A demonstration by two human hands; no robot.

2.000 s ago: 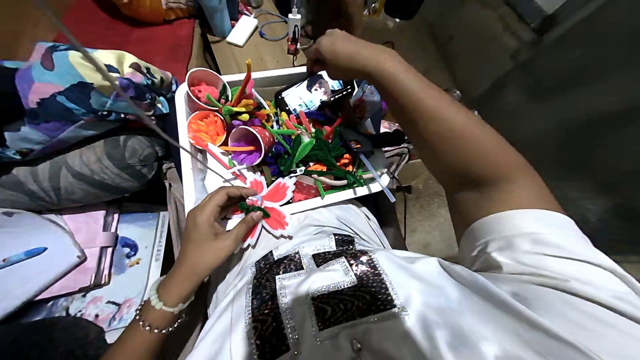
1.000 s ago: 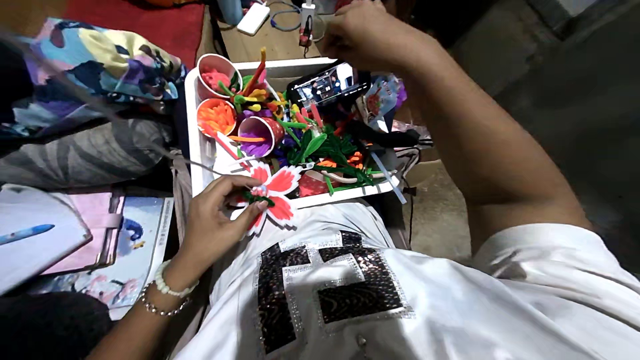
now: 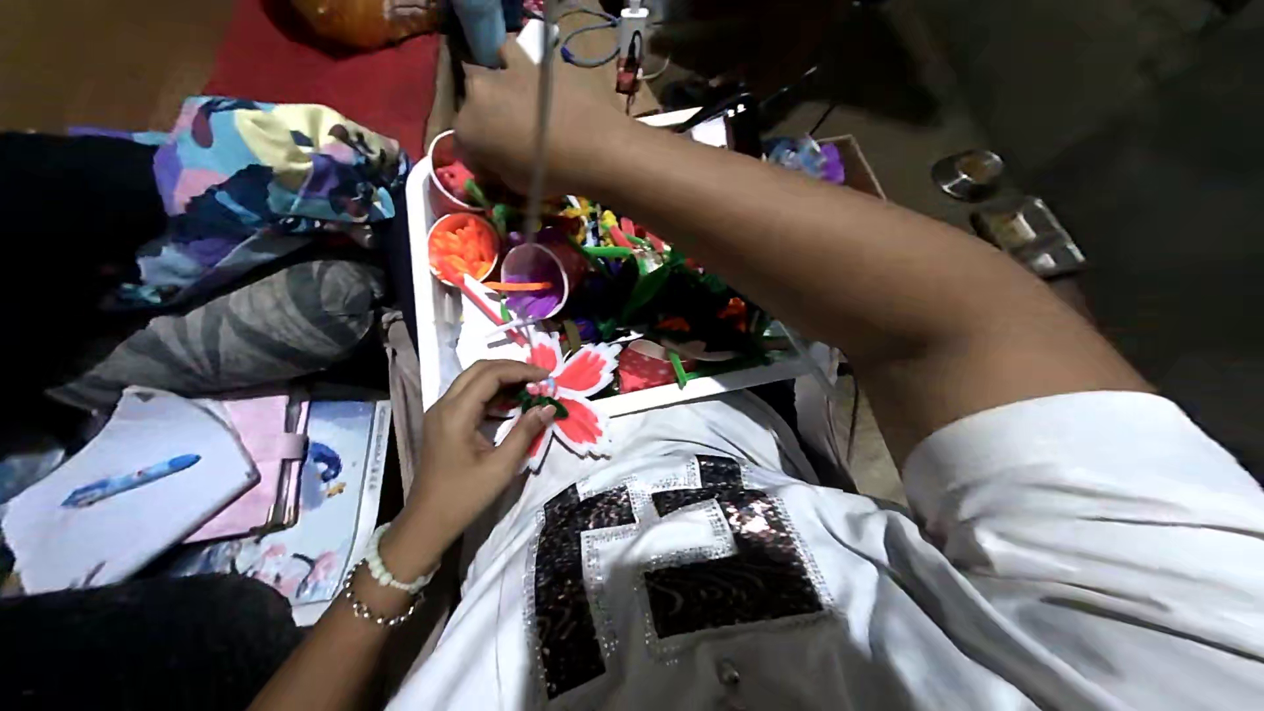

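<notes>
My left hand (image 3: 484,434) pinches a pink and white petalled flower (image 3: 581,373) at its green centre, over the near edge of a white tray (image 3: 427,336). My right hand (image 3: 504,109) reaches across to the tray's far left corner, beside a paper cup of pink pieces (image 3: 454,178). A blurred thin strand crosses in front of it, and its fingers are partly hidden, so its hold cannot be made out. Near it stand a cup of orange pieces (image 3: 462,247) and a tilted cup with purple pieces (image 3: 534,284). Green, red and yellow fuzzy stems (image 3: 642,286) lie heaped to the right.
Left of the tray are a patterned cloth (image 3: 286,163), a grey cushion (image 3: 267,316), papers with a blue pen (image 3: 131,481) and a pink folder (image 3: 259,449). A charging plug and cable (image 3: 630,49) lie beyond the tray. Metal and glass items (image 3: 1032,237) sit at right.
My right hand has moved left from near the phone at the tray's far side to the far left corner, its forearm now crossing the tray. My left hand keeps holding the flower.
</notes>
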